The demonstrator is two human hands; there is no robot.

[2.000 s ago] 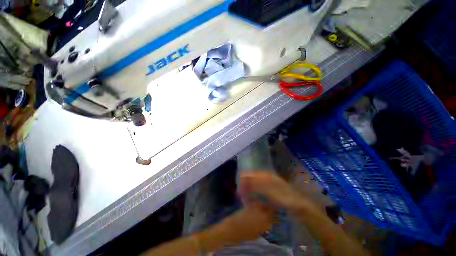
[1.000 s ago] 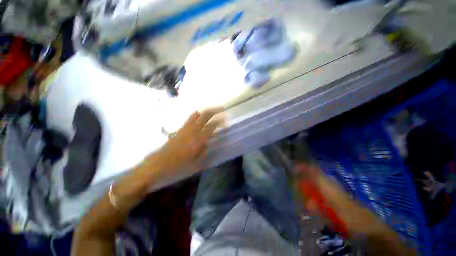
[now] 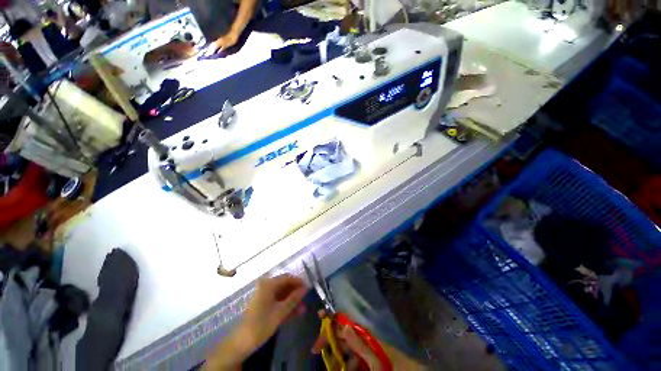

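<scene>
My right hand (image 3: pixel 351 340), at the bottom centre, is in the scissors' yellow and red handles. The scissors' (image 3: pixel 322 288) metal blades point up, slightly apart, over the table's front edge. My left hand (image 3: pixel 272 308) is just left of the blades, with its fingers curled together; I cannot tell whether something tiny is between them. The white JACK sewing machine (image 3: pixel 279 152) stands behind. A pale blue-grey cloth scrap (image 3: pixel 326 165) lies on its bed. A dark curved cloth piece (image 3: pixel 109 308) lies at the table's left.
A blue slatted basket (image 3: pixel 518 315) with dark and pale cloth is at the right. Grey cloth (image 3: pixel 29 315) is heaped at the far left. Behind are dark cloth (image 3: pixel 210 98), another white machine (image 3: pixel 156 51) and a person's hand (image 3: pixel 228 42). Small tools (image 3: pixel 464 132) lie right of the machine.
My left hand has come back from the table edge towards my right hand. The scissors, earlier on the machine bed, are now upright in my right hand. The view has lifted and shows more background.
</scene>
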